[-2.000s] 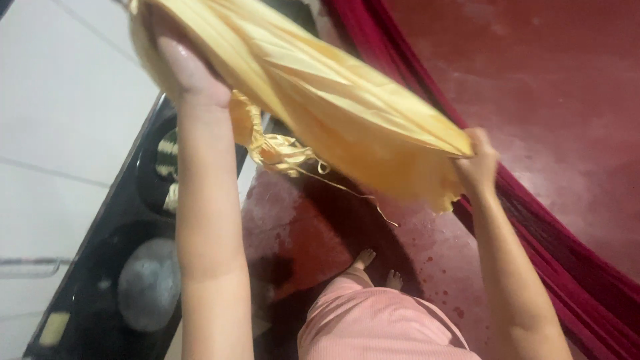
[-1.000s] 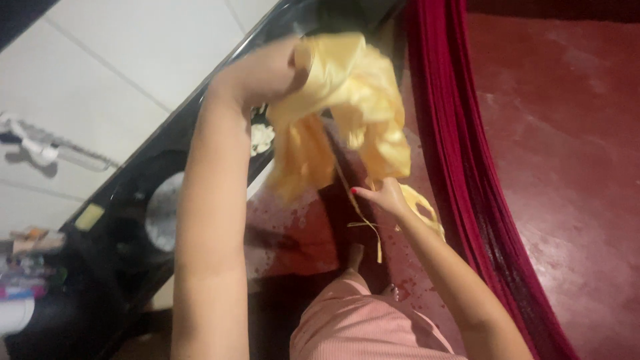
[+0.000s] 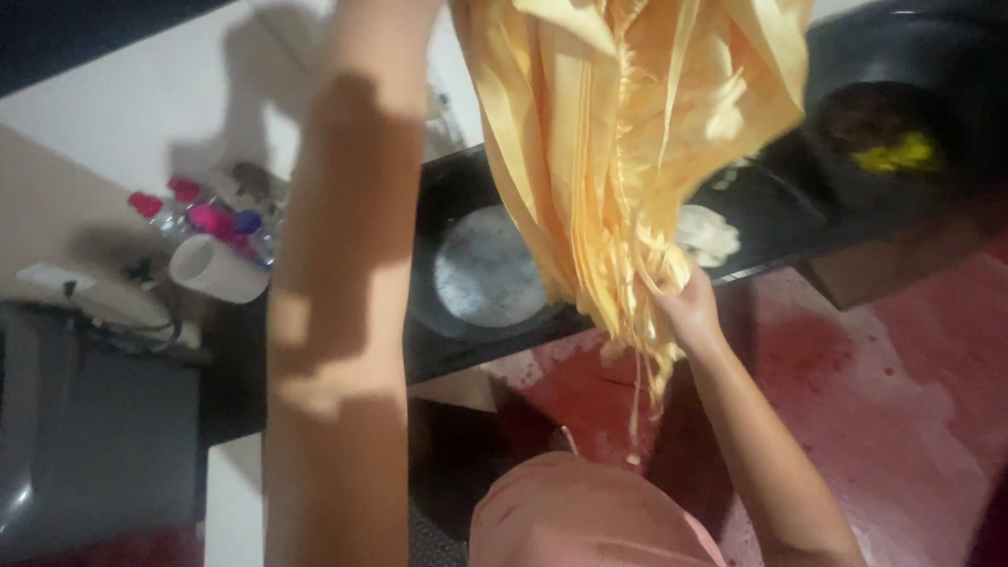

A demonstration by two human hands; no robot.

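Observation:
A yellow satin-like cloth (image 3: 567, 157) with gathered seams and loose ties hangs from the top of the view, in front of a dark sink counter. My right hand (image 3: 687, 303) grips its bunched lower part, where frayed strands dangle below the fingers. My left arm reaches up past the top edge, so only the base of my left hand (image 3: 386, 8) shows and its fingers are out of frame. Behind the cloth, a round basin of cloudy, sudsy water (image 3: 492, 268) is set in the counter. A bunched whitish cloth (image 3: 707, 235) lies just right of the yellow one.
The black counter (image 3: 472, 350) runs across the view. Bottles with pink caps (image 3: 216, 224) and a white cup (image 3: 219, 269) stand at the left. A dark basin at the right holds something bright yellow (image 3: 898, 153). A grey appliance (image 3: 118, 449) is at lower left; the floor (image 3: 858, 394) is red and wet-looking.
The view has swung strongly toward the counter's left side. The yellow cloth, crumpled near my left hand one second ago, now hangs lengthwise, and my right hand has closed on its lower part.

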